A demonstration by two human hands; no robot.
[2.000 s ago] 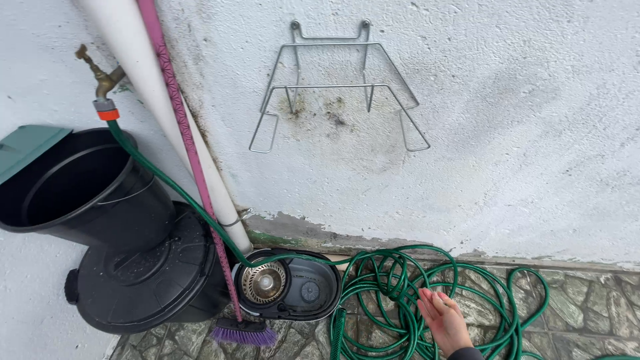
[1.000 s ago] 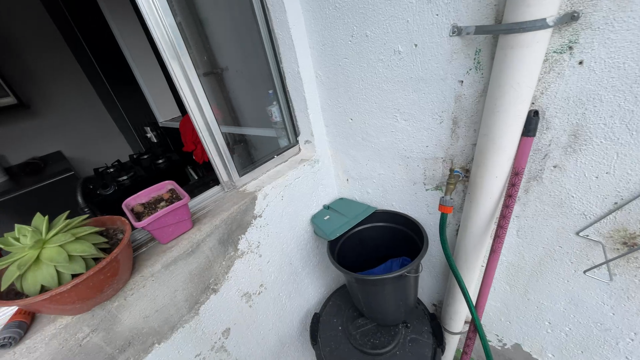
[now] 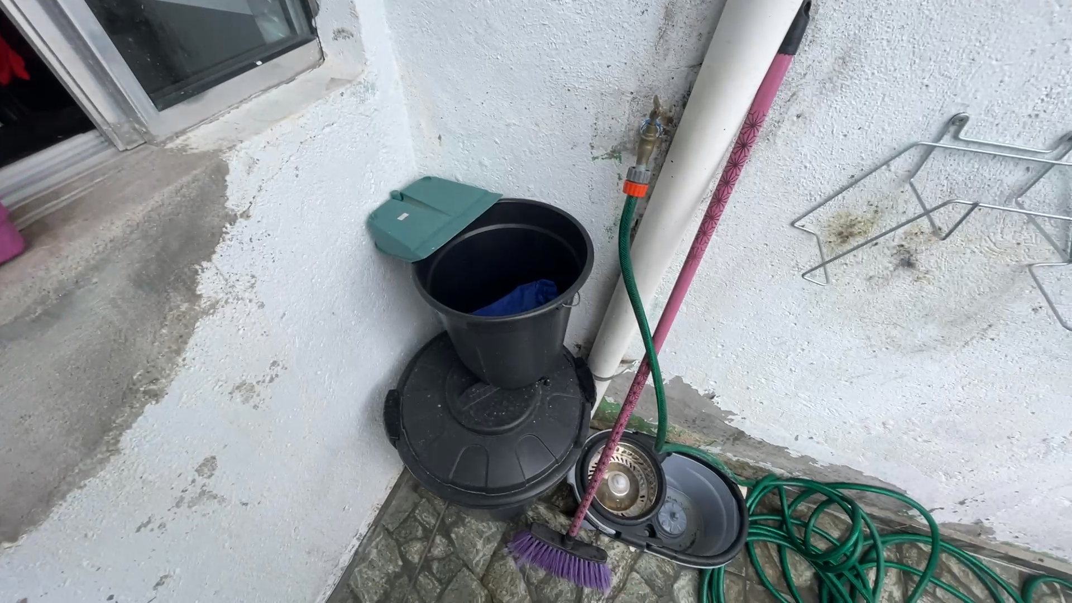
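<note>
Neither my left hand nor my right hand shows in the head view now. A black plastic bucket point(image 3: 511, 343) with blue cloth point(image 3: 521, 298) inside stands on the lid of a larger black bin point(image 3: 494, 444). A green plastic lid point(image 3: 431, 216) lies over the bucket's left rim. The green garden hose point(image 3: 630, 276) runs from a brass tap point(image 3: 649, 138) through an orange and grey connector down to loose coils on the floor. In front of the white pipe leans a broom point(image 3: 682, 285) with a pink handle and purple bristles.
A spin-mop bucket point(image 3: 729, 536) sits on the stone floor behind the broom. At right, a metal wire rack point(image 3: 921, 209) is fixed to the white wall. A window frame point(image 3: 126, 75) and concrete sill point(image 3: 117, 243) are at left.
The view swung left, then back down to the right. A hand over the hose coils two seconds ago is out of view now.
</note>
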